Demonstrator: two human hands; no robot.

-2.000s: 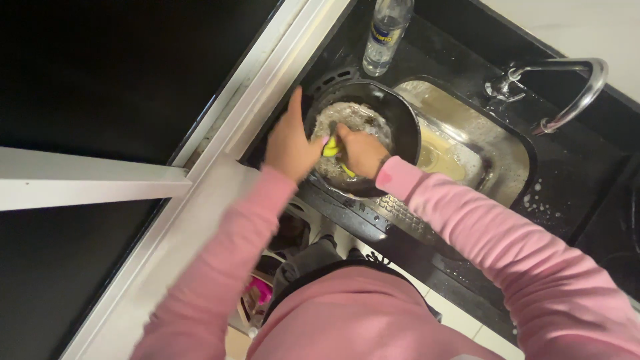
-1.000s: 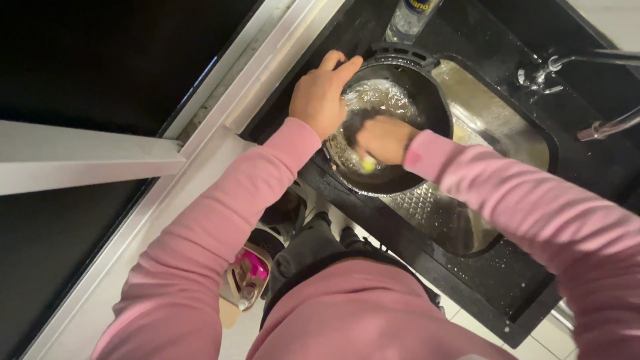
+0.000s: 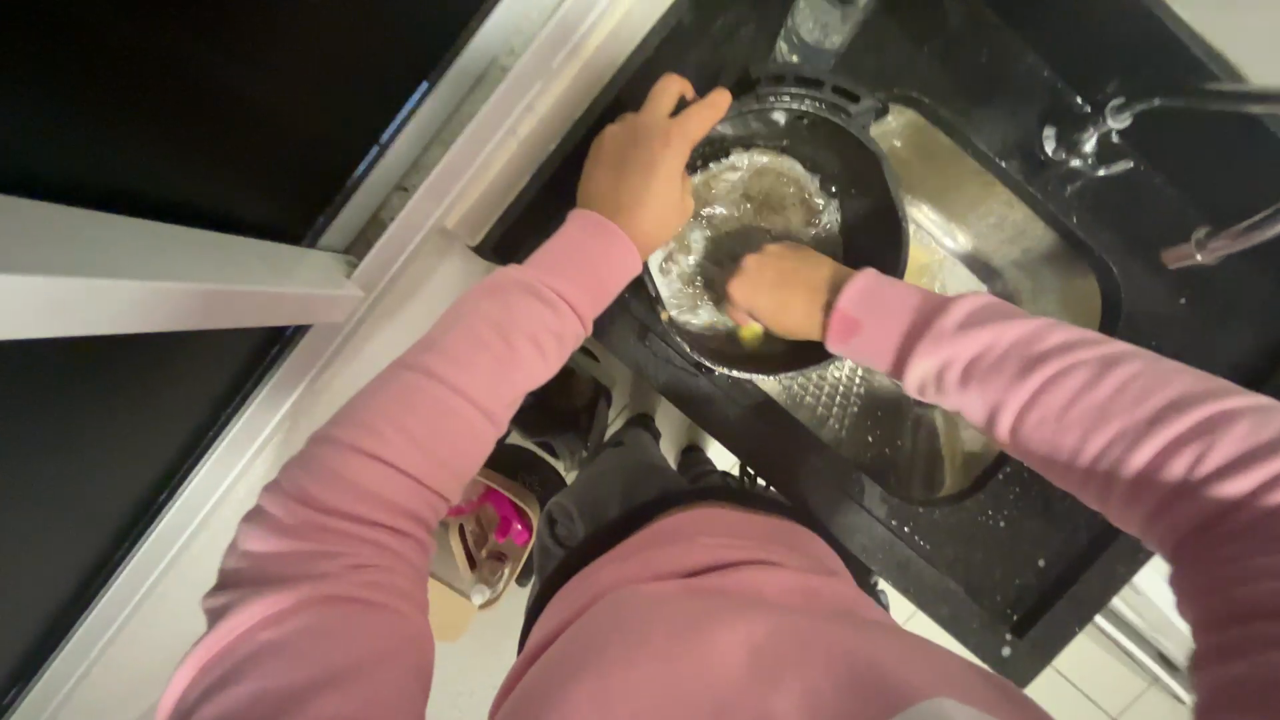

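Note:
A round black pan [image 3: 870, 190], wet and soapy inside, rests across the left part of the sink and the counter's front edge. On its upper left rim lies my left hand [image 3: 640, 170], fingers bent over the edge. My right hand [image 3: 790, 290] is down inside the pan, blurred, closed on a sponge. A yellow-green bit of the sponge [image 3: 750, 332] shows below the fingers; the rest is hidden under the hand. Foamy water [image 3: 765, 195] covers part of the pan's bottom.
The steel sink basin [image 3: 960, 200] is set in a black counter [image 3: 900, 545]. A chrome faucet [image 3: 1090, 135] stands at the right. Behind the pan is a clear plastic bottle [image 3: 820, 30]. A white window frame [image 3: 420, 220] runs along the left. Below is a container [image 3: 525, 560] with pink items.
My left hand has gone from inside or beside the pan's left side to its upper left rim. My right hand stays in the pan with the sponge. The view has shifted.

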